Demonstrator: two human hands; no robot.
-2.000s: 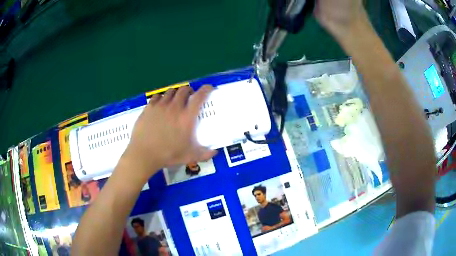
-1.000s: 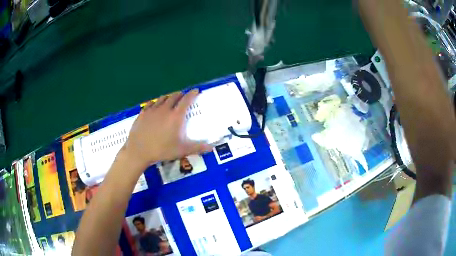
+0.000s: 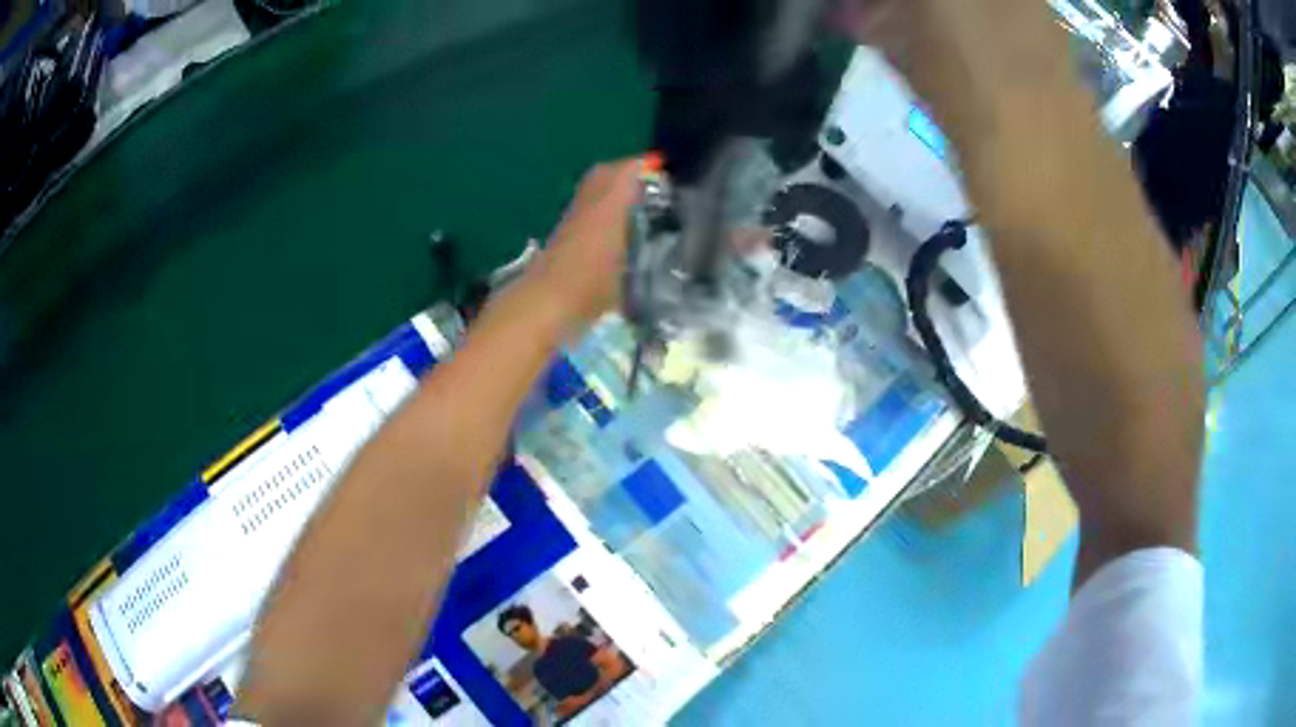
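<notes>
The auto-feed screwdriver [image 3: 732,85] is a large blurred black tool at the top centre, with its silvery nozzle [image 3: 697,256] below. My right hand [image 3: 874,22] is at the tool's upper side, cut off by the top edge, and seems to hold it. My left hand [image 3: 604,227] is beside the nozzle; its fingers are blurred and partly hidden, so its grip is unclear. The white housing [image 3: 213,554] lies on the printed mat [image 3: 526,561] at lower left, its vent slots up. My left forearm covers its right end.
Crumpled whitish plastic [image 3: 768,405] lies on the bench's right end, below a black ring [image 3: 817,232]. The white feeder [image 3: 881,135] and a curved black hose [image 3: 931,334] are at the right. The green conveyor [image 3: 284,213] runs behind. Cardboard [image 3: 1049,518] shows below the bench.
My left hand has left the housing and moved right and up to the nozzle. The screwdriver has come lower into view. The camera view has turned, shifting the housing to the lower left.
</notes>
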